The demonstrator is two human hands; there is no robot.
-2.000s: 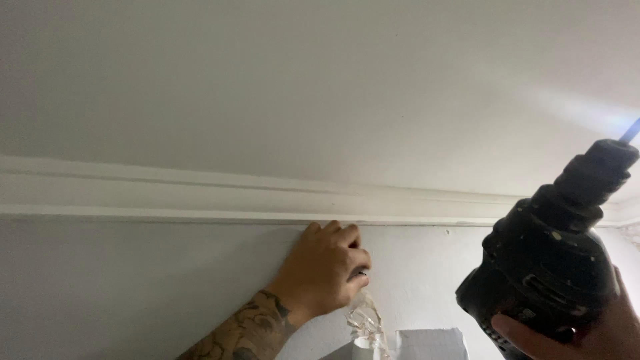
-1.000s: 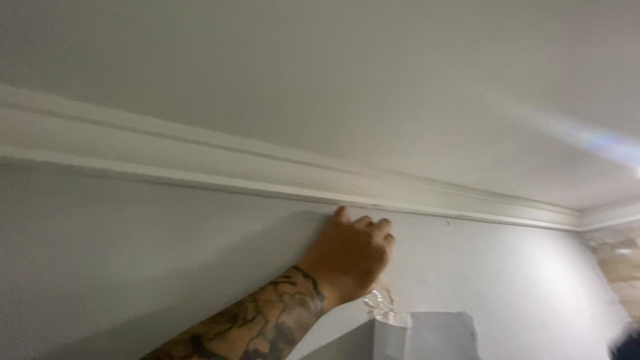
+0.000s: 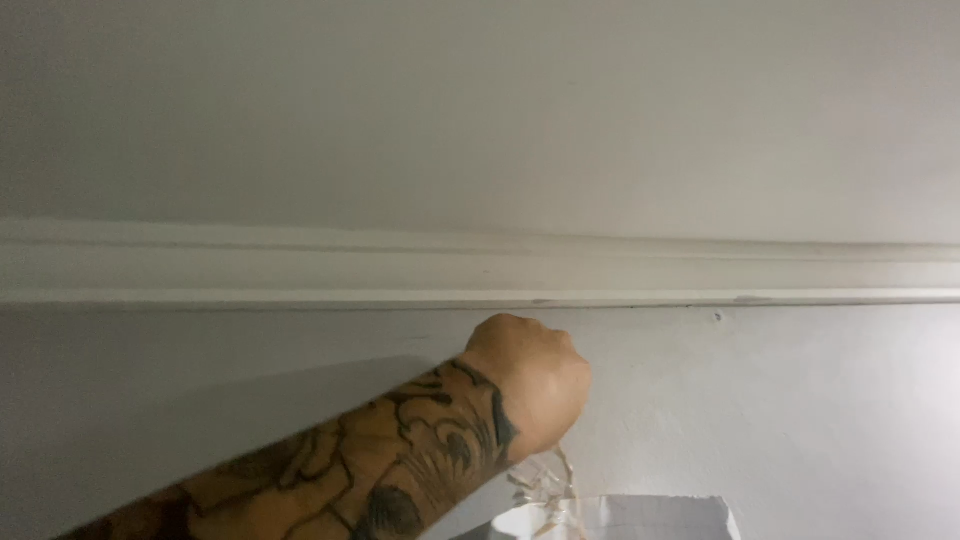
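My left hand is against the upper wall, just under the ceiling moulding. Its back faces me and its fingers are curled out of sight, so what they hold cannot be told. Below the wrist hangs a crinkled, clear plastic-like strand. It reaches down to a white, rounded piece beside a grey, flat-faced object at the bottom edge. My right hand is outside the view.
A small mark or hole shows in the wall right of my left hand, close under the moulding. The ceiling fills the upper part of the view. Brighter light falls on the wall at the right.
The black power drill, held in my right hand two seconds ago, has left the view along with that hand. My left hand stays beneath the moulding, its back now turned more toward me.
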